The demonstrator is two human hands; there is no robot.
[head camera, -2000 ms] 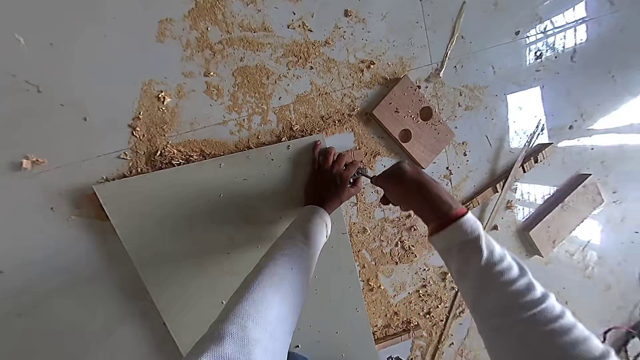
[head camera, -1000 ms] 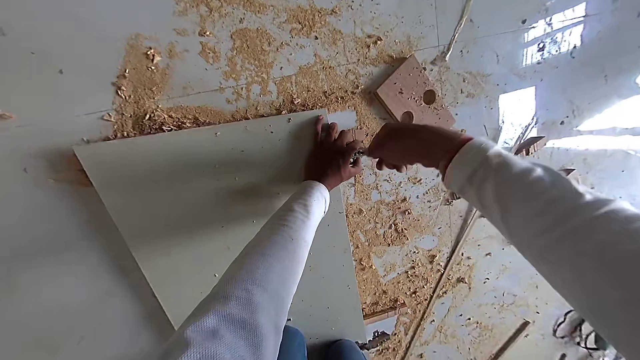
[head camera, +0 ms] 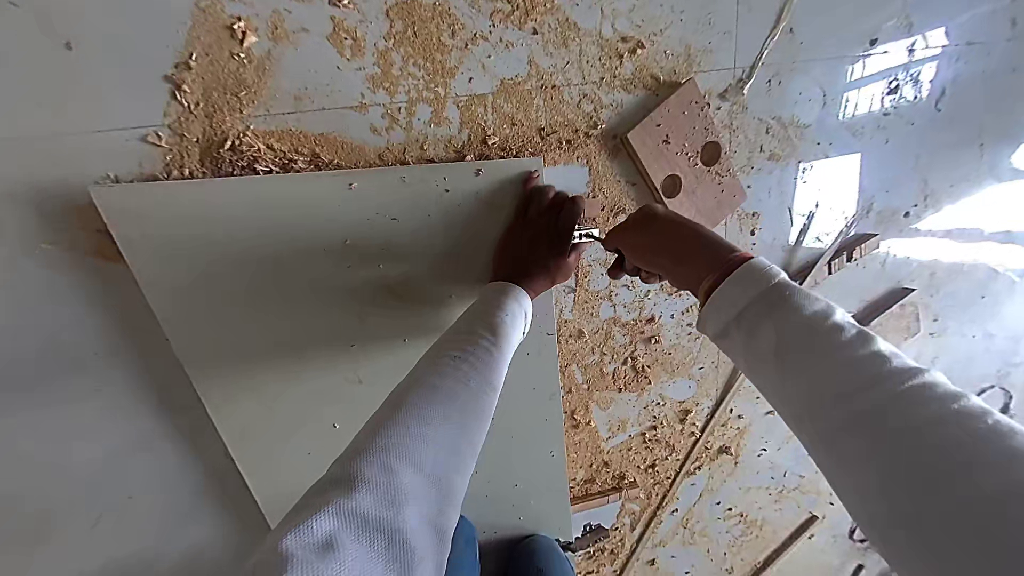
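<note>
A large pale laminated board (head camera: 320, 320) lies over the floor in front of my knees. My left hand (head camera: 544, 236) presses on the board near its top right corner, its fingers around a small metal hinge (head camera: 586, 234) at the right edge. My right hand (head camera: 660, 248) is closed just right of the hinge, on a thin dark tool, probably a screwdriver, whose tip meets the hinge. Most of the tool is hidden in the fist.
A wooden block with two round holes (head camera: 688, 152) lies beyond my right hand. Sawdust and shavings (head camera: 304, 152) cover the tiled floor along the board. A long thin wood strip (head camera: 688, 472) and several wood offcuts (head camera: 854, 252) lie at the right.
My right forearm and elbow have swung outward and up from two seconds ago, and the fist has turned at the hinge. My left hand remains at the board's corner.
</note>
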